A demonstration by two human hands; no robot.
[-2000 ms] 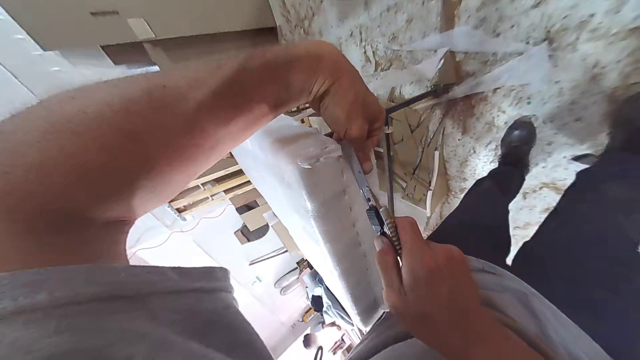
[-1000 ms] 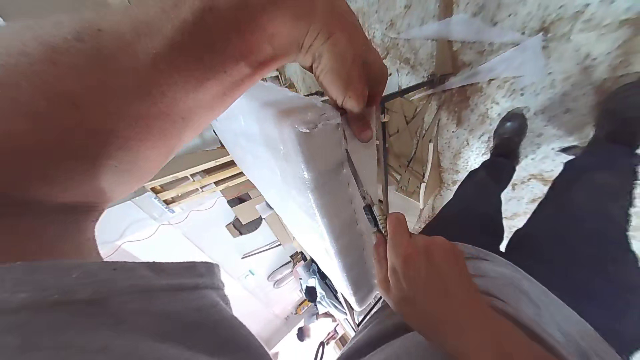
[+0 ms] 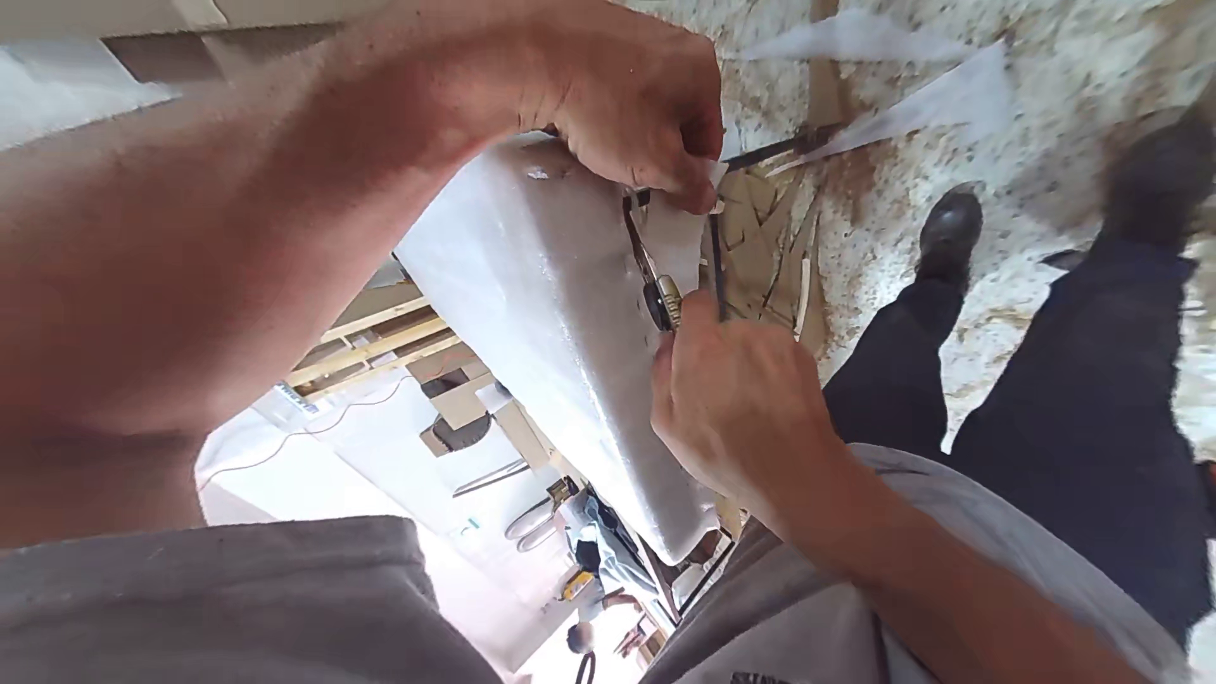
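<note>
A long, padded-looking object wrapped in white plastic film (image 3: pixel 570 332) runs diagonally through the middle of the view. At its upper right edge, the fingertips of my left hand (image 3: pixel 655 123) pinch a small piece of white material. Below them my right hand (image 3: pixel 741 408) grips a metal hand tool (image 3: pixel 662 299) with a dark part and a ribbed, yellowish part. The tool's thin metal end points up toward my left fingers and lies against the white wrapping. My right fingers hide the rest of its handle, so its exact kind is unclear.
Cardboard scraps (image 3: pixel 750 228) and a dark bar (image 3: pixel 717 266) lie beside the wrapped object. White film pieces (image 3: pixel 921 104) are on the stained floor. Dark-trousered legs (image 3: pixel 1073 418) stand at right. Wooden slats (image 3: pixel 380 351) and a distant person (image 3: pixel 589 617) appear beyond.
My right hand has moved up along the wrapped edge, bringing the tool closer to my left hand. My left fingers have shifted slightly up.
</note>
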